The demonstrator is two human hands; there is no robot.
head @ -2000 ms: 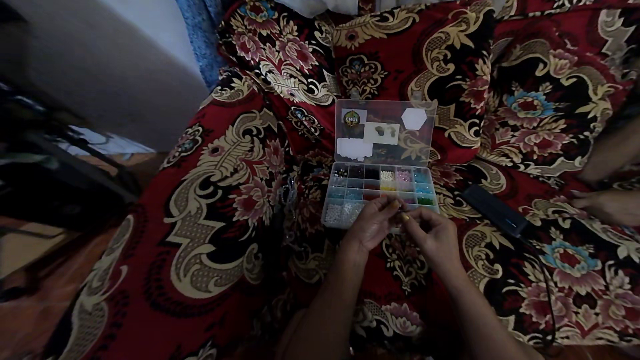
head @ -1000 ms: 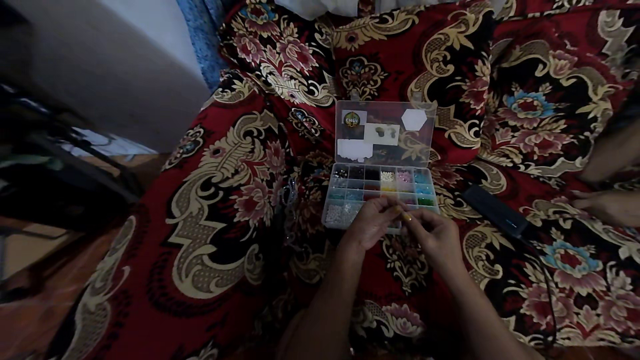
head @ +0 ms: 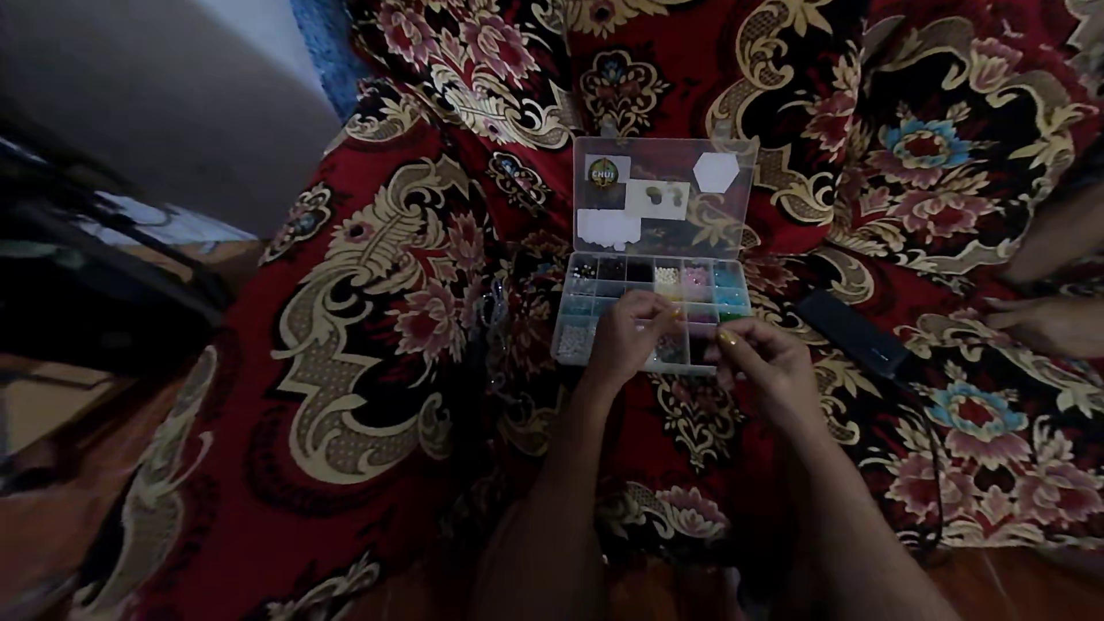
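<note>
A clear plastic compartment box of beads lies on the patterned couch cover, its lid raised at the back with paper pieces on it. My left hand is over the front middle compartments, fingertips pinched near one another; whether it holds something small cannot be made out. My right hand is at the box's front right corner, thumb against the fingers, and what it may hold is too small to tell. White beads fill the front left compartment, and cream beads and pink beads lie at the back.
A black rectangular device with a cable lies right of the box. Another person's bare limb is at the right edge. Clear plastic packaging is left of the box. A dark metal frame stands at the far left.
My hands were close together in front of the box; they are now apart, the left over the compartments and the right by the box's right corner.
</note>
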